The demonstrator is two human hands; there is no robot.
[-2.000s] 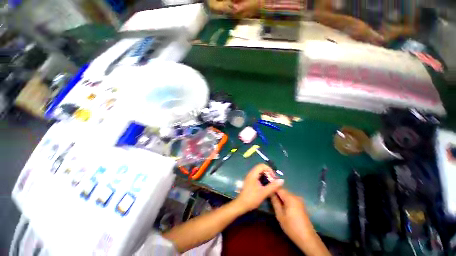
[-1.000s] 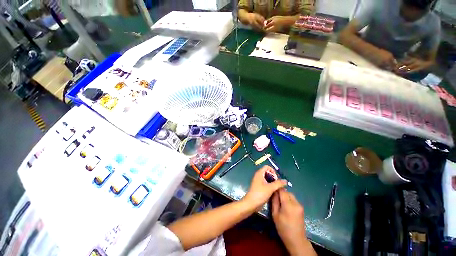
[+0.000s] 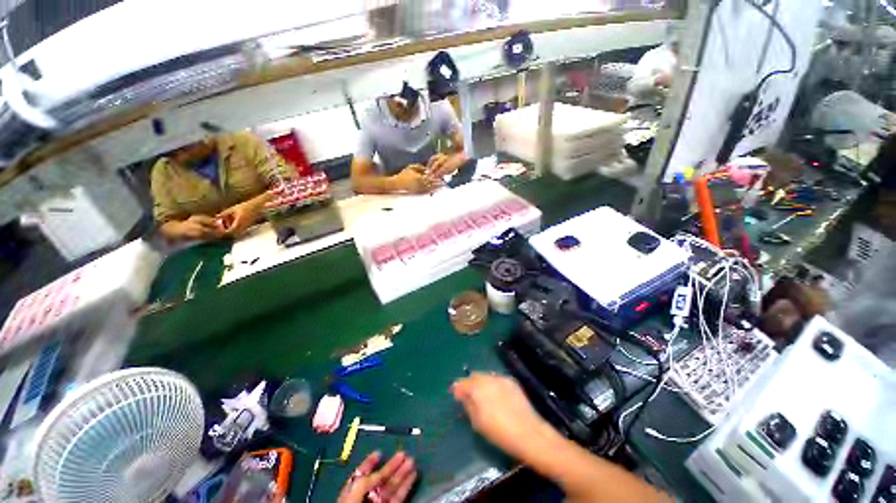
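Note:
My left hand [image 3: 378,479] is at the bottom edge, palm up with fingers curled, partly cut off. Whether it holds something is unclear. My right hand [image 3: 493,405] is over the green mat beside the black equipment, fingertips low near the surface; nothing can be made out in them. Between and behind the hands, a dark tool with a pale shaft [image 3: 390,429] and a yellow-ended piece [image 3: 350,439] lie on the mat. A small pink-and-white part [image 3: 328,414] lies left of them.
A white fan [image 3: 123,442] and orange-edged block [image 3: 257,475] are at left. Blue-handled cutters [image 3: 360,365], a clear cup [image 3: 291,397] and a brown dish [image 3: 469,312] are behind. Black equipment [image 3: 565,359], white cables and a watch tray [image 3: 796,432] are right. Two people work opposite.
The view has swung right and up. My hands, together before, are now apart; my right hand has moved out right towards the black equipment. My left hand has opened its palm upward.

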